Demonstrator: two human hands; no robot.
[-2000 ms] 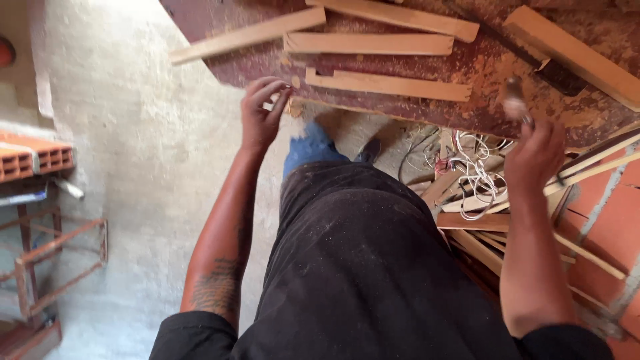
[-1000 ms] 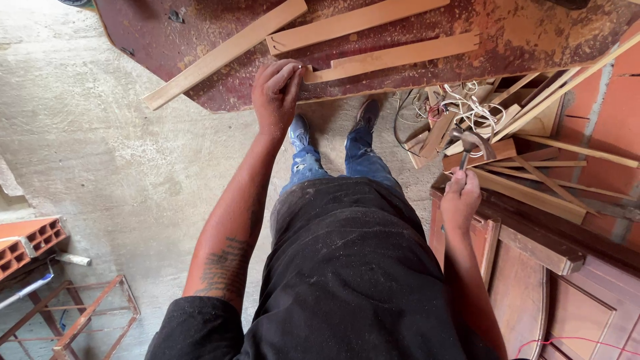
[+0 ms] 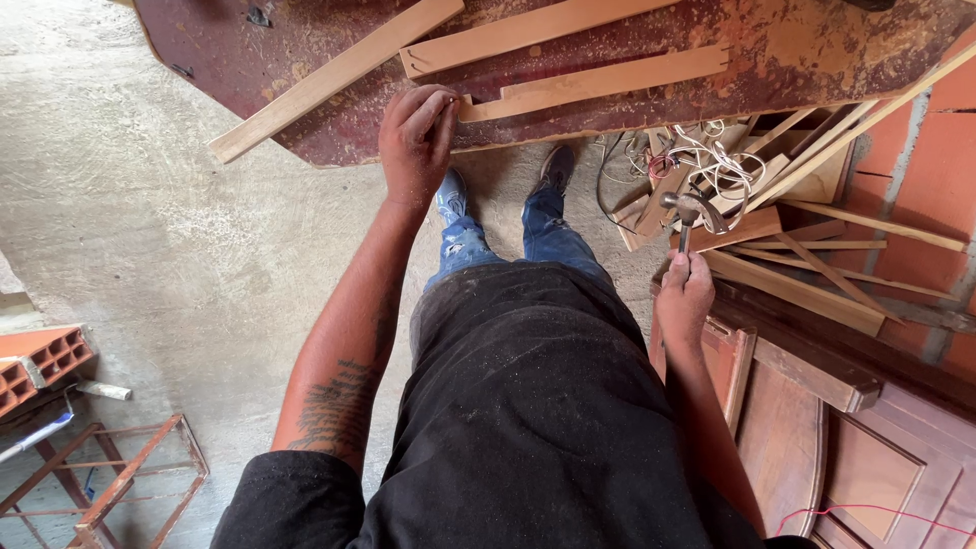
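My left hand is at the near edge of the worn red-brown tabletop, its fingertips pinched together at the left end of a notched wood strip. Whether a nail or other small thing sits between those fingers cannot be told. Low on the right, my right hand grips the handle of a claw hammer, whose head points up, away from my body. Behind the notched strip lies a second wood strip with nails near its left end. A third wood strip slants past the table's left edge.
Beneath the table's right side are wood offcuts and a tangle of white cable. Dark wooden panels stand close to my right arm. At the left are hollow bricks and a rusty metal frame.
The hammer in my right hand has moved from over the table to beside my body, off the table. My left hand now touches the notched strip's end. The view has shifted.
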